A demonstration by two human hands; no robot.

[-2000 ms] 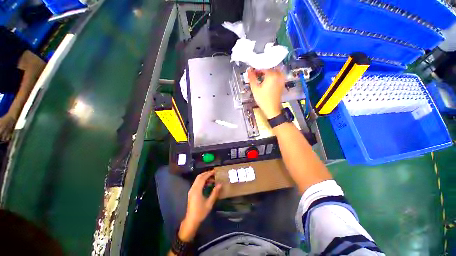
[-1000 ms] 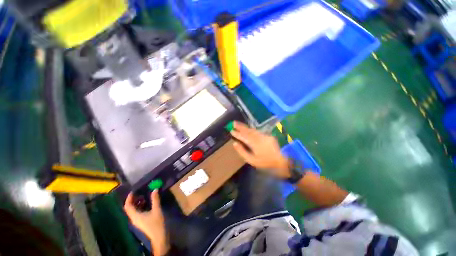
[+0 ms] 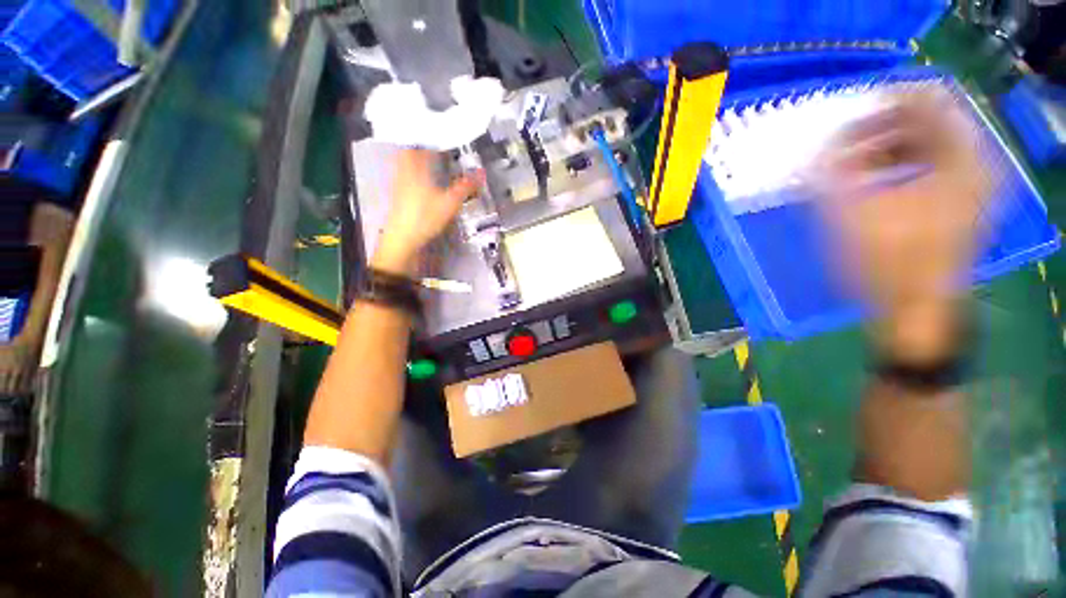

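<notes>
My left hand [image 3: 423,210] is over the left of the metal bed, its fingertips beside the fixture [image 3: 477,210] under the white fluffy wrap [image 3: 433,115]. I cannot tell if it holds a part. My right hand [image 3: 900,210] is strongly blurred over the large blue bin [image 3: 795,275], near rows of white parts [image 3: 760,140]; whether it holds anything is unclear. Several small white parts [image 3: 497,394] lie on the cardboard pad [image 3: 573,395] at the front edge.
Yellow-black bars [image 3: 687,134] stand at both sides of the bed. The front panel has a red button [image 3: 520,342] and green buttons [image 3: 622,312]. A cream sheet [image 3: 565,256] and a thin white strip [image 3: 447,284] lie on the bed. A small blue bin [image 3: 742,461] is low right.
Both hands have left the green buttons. My left hand has moved forward to the fixture; my right hand has moved right to the large bin. The camera view has turned.
</notes>
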